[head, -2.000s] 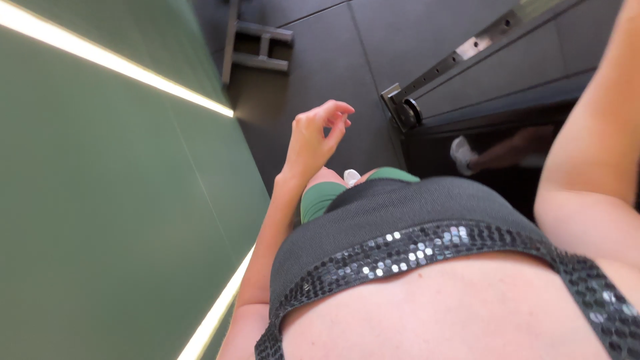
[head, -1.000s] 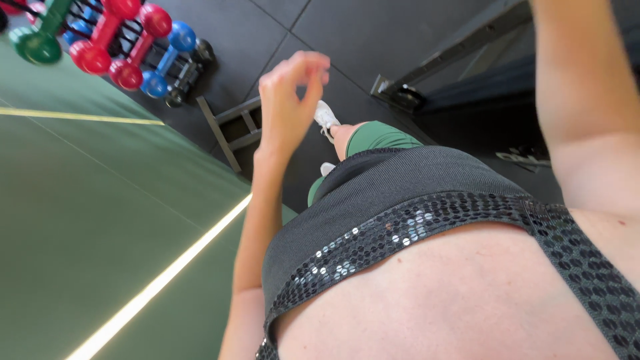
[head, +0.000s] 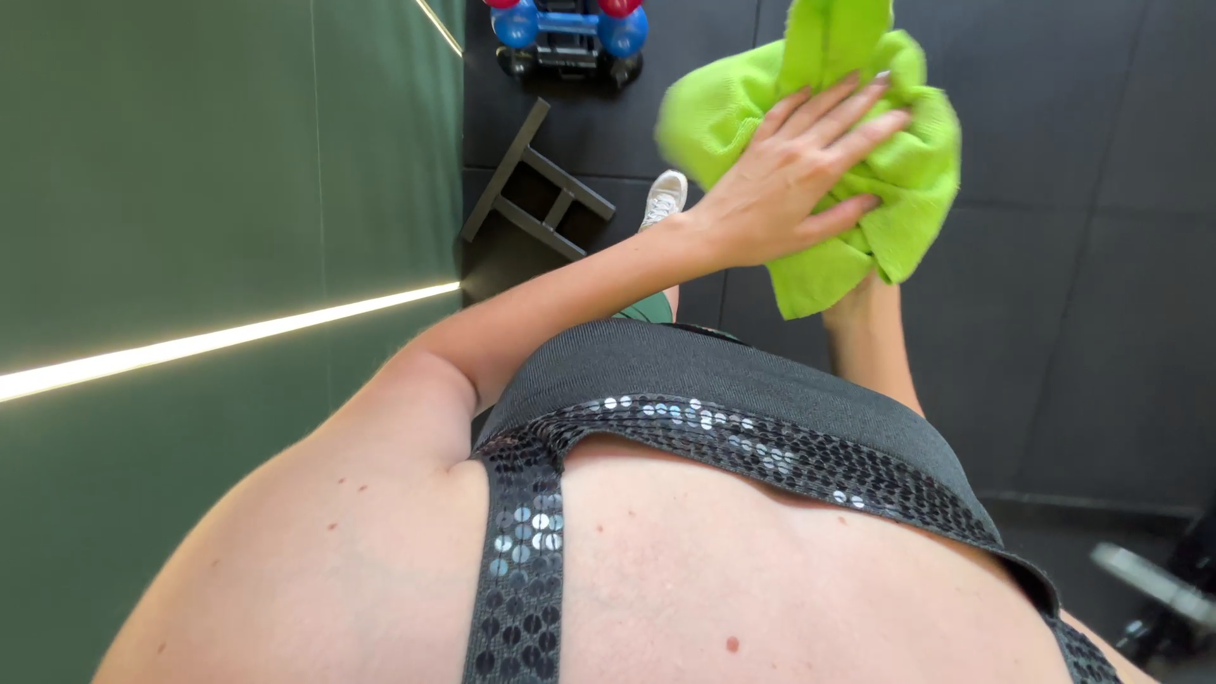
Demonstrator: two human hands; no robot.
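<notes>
A bright green cloth (head: 912, 180), crumpled and partly blurred, is held out in front of my body at the upper right. My left hand (head: 807, 176) lies on top of it, palm down, with the fingers spread and no clear grip. Beneath the cloth is my right hand, hidden by it; only the wrist and forearm show at its lower edge, so its fingers cannot be seen. Part of the cloth reaches up past the top edge of the view.
A rack with red and blue dumbbells (head: 622, 33) stands at the top. Nearer is a dark metal frame (head: 560, 204) on the black floor, beside a white shoe (head: 665, 195). A green wall (head: 190, 190) with light strips runs along the left. A blurred metal bar (head: 1154, 579) is at lower right.
The green cloth has come into view; neither earlier frame shows it. My left hand, raised with nothing visible in it before, now rests on the cloth. The view has swung considerably.
</notes>
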